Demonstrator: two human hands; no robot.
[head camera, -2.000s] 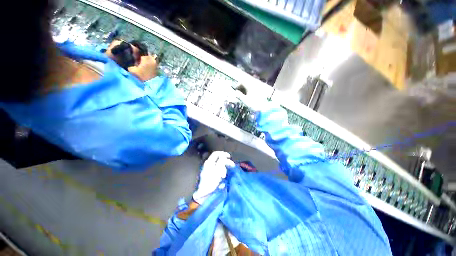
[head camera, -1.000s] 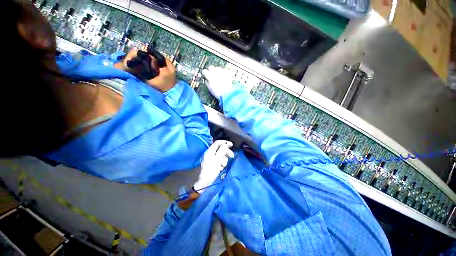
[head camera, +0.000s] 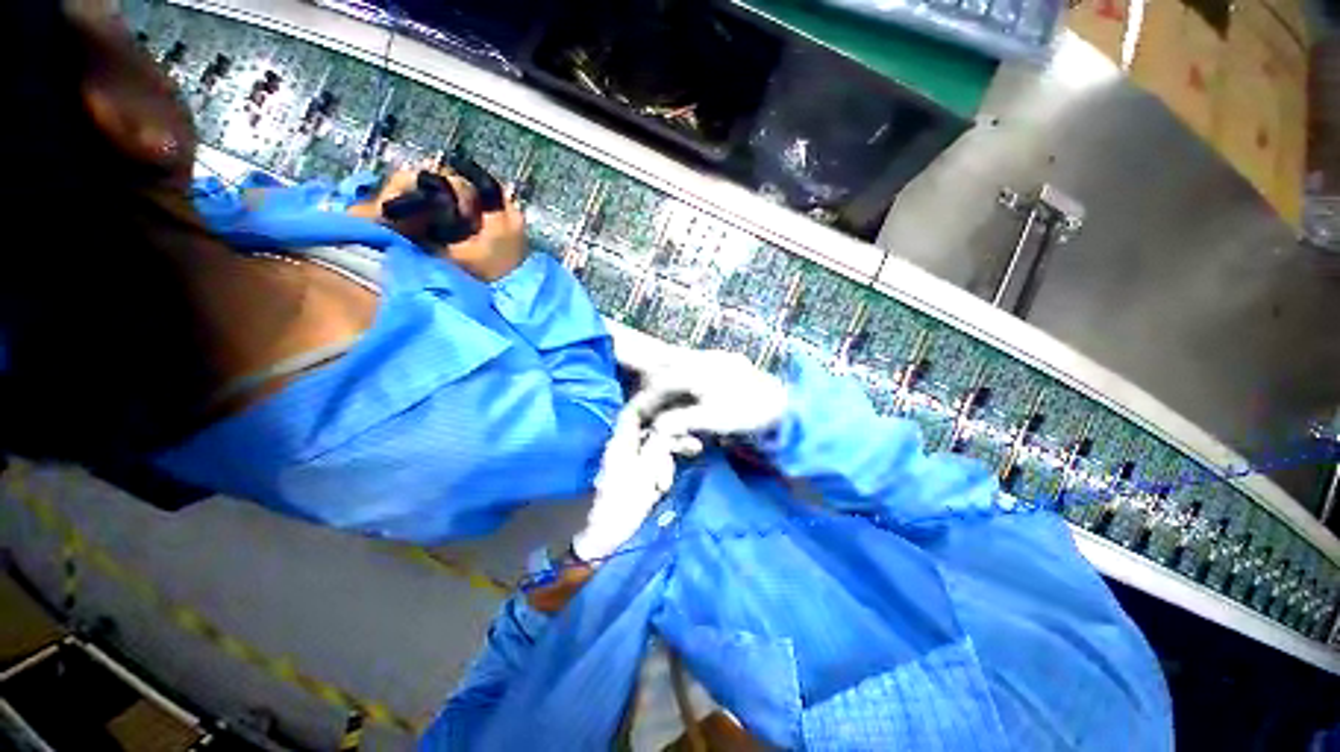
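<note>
My left hand (head camera: 625, 482), in a white glove, is in front of my blue smock at the picture's middle, its fingers bent. My right hand (head camera: 720, 392), also white-gloved, lies at the near edge of the conveyor and meets or overlaps my left hand's fingertips. Glare and the overlap hide whether anything is between them. Green circuit boards (head camera: 683, 272) with white and dark components fill the conveyor beyond my hands. A thin blue coiled cord (head camera: 823, 517) crosses my smock towards the right.
A person in a blue smock (head camera: 426, 397) stands close at the left, a dark item (head camera: 441, 206) in their hands over the boards. Behind the far rail (head camera: 882, 272) are a black bin (head camera: 647, 74), clear plastic bags, a steel surface and a carton (head camera: 1220, 118). Yellow-black floor tape (head camera: 235, 646) shows lower left.
My right hand has come back from over the boards to my left hand. My left hand stays near the same place. The neighbouring person still holds the dark item.
</note>
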